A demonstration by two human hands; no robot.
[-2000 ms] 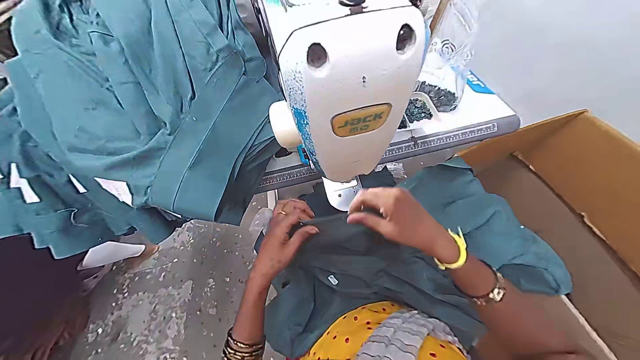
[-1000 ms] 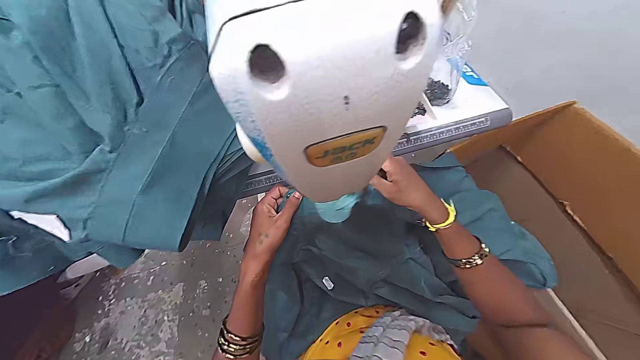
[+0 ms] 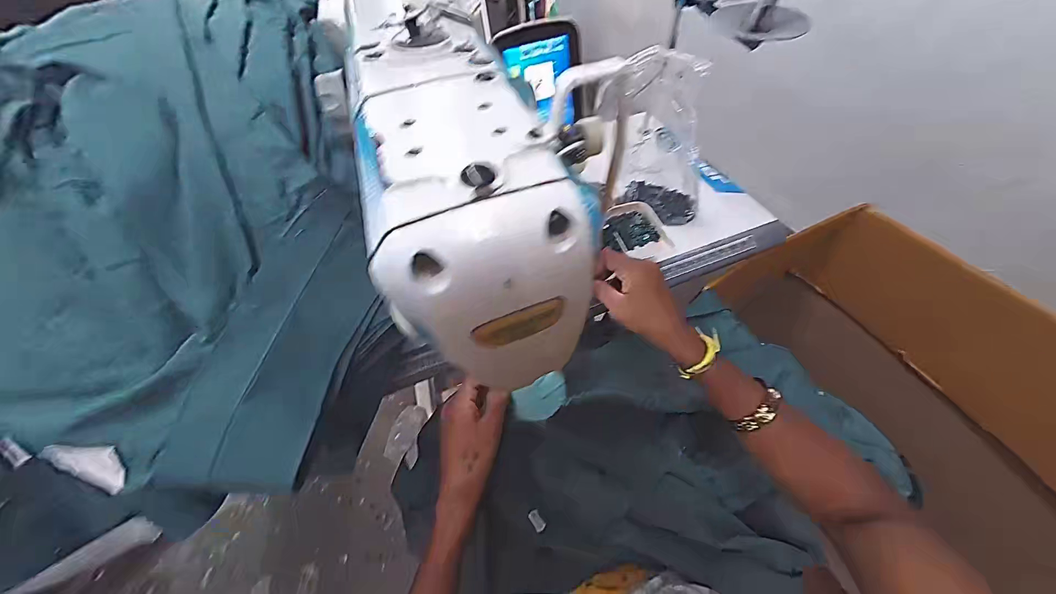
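A white Jack sewing machine (image 3: pixel 487 272) fills the middle of the view, its needle area hidden behind the head. Dark green cloth (image 3: pixel 627 470) lies below it and across the lap. My left hand (image 3: pixel 474 429) is at the cloth's edge under the machine head, fingertips partly hidden; its grip is unclear. To the right of the head, my right hand (image 3: pixel 635 293) has thumb and forefinger pinched close together, beside a small tray of dark buttons (image 3: pixel 634 231). Whether it holds anything cannot be made out. A light teal patch (image 3: pixel 540 396) shows beneath the head.
A large pile of teal garments (image 3: pixel 124 247) is at the left. An open cardboard box (image 3: pixel 924 330) stands at the right. Behind the tray are a clear plastic bag with dark small pieces (image 3: pixel 664 198) and a lit control panel (image 3: pixel 540 70). A thread stand (image 3: pixel 759 21) rises behind.
My right hand has moved from the cloth near the needle area to beside the small tray. My left hand remains by the cloth's edge. The view has shifted, showing more of the machine's top.
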